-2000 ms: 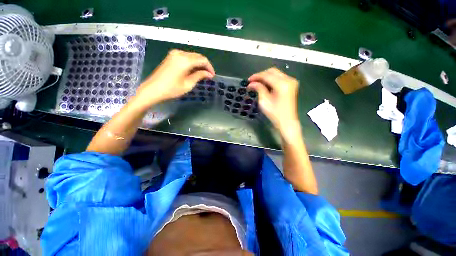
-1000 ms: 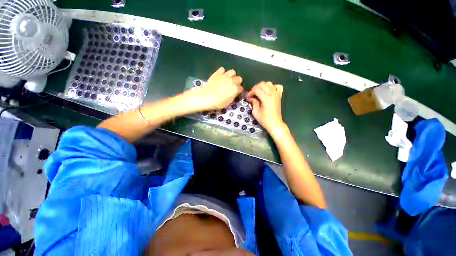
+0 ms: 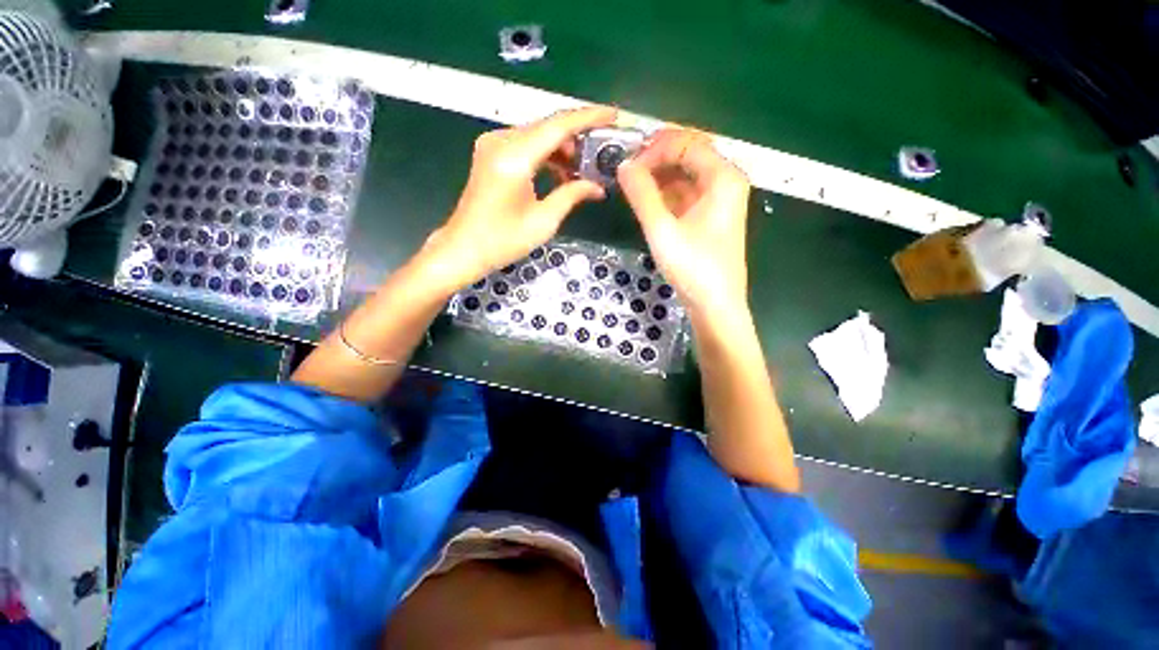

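Note:
A small silver-grey housing (image 3: pixel 609 155) with a dark round centre is held up between both hands, over the white curved strip. My left hand (image 3: pixel 524 191) grips its left side between thumb and fingers. My right hand (image 3: pixel 697 203) is at its right side, thumb and fingertips against it; whether a small insert is between those fingertips cannot be told. The small clear blister tray (image 3: pixel 572 307) lies below the hands, with dark discs in many pockets and some pockets bare. Its right edge is partly behind my right wrist.
Large blister tray (image 3: pixel 248 191) and white fan (image 3: pixel 51 133) at left. Housings (image 3: pixel 521 43) sit spaced on the green belt (image 3: pixel 788 76). White wipe (image 3: pixel 852 366), brown box (image 3: pixel 941 263), clear cup (image 3: pixel 1046 296) and another person's blue sleeve (image 3: pixel 1078 419) at right.
Both hands have moved up from the small tray to the white strip and now hold a housing. The small tray is uncovered. The view has shifted slightly and the belt housings have changed position.

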